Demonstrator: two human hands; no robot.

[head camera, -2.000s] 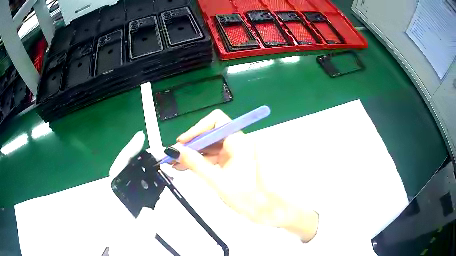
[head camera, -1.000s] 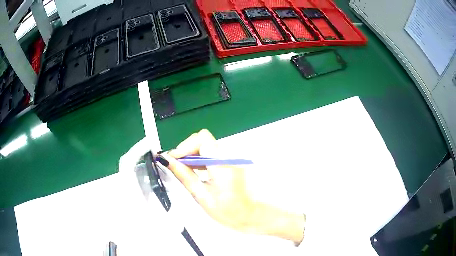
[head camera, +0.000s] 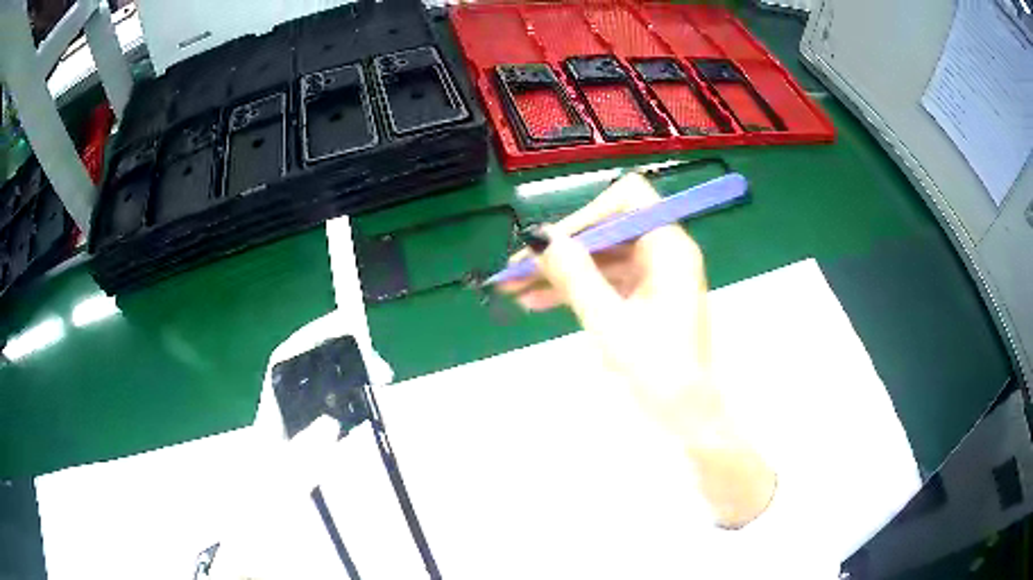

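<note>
A black phone middle frame [head camera: 323, 389] is held over the white work sheet by my white-gloved left hand [head camera: 297, 346], its camera-end plate facing up and its long side rails running toward the bottom edge. The glove blends into the sheet. My right hand [head camera: 634, 283], bare with dark fingertips, holds blue-violet tweezers [head camera: 668, 215]. Their tip points left, at the near right corner of a second phone frame [head camera: 385, 269] lying on the green surface. Whether the tip touches it or holds a part cannot be told.
A thick stack of black pocketed trays [head camera: 295, 187] stands at the back left. A red tray [head camera: 668, 144] with several black frames is behind. Another frame [head camera: 691, 170] lies partly hidden behind my right hand. A white strip [head camera: 343, 266] runs from the stack to the sheet [head camera: 680, 499].
My right hand and tweezers have moved from the held frame up and right to the frame on the green surface. The held frame has turned from edge-on to plate up.
</note>
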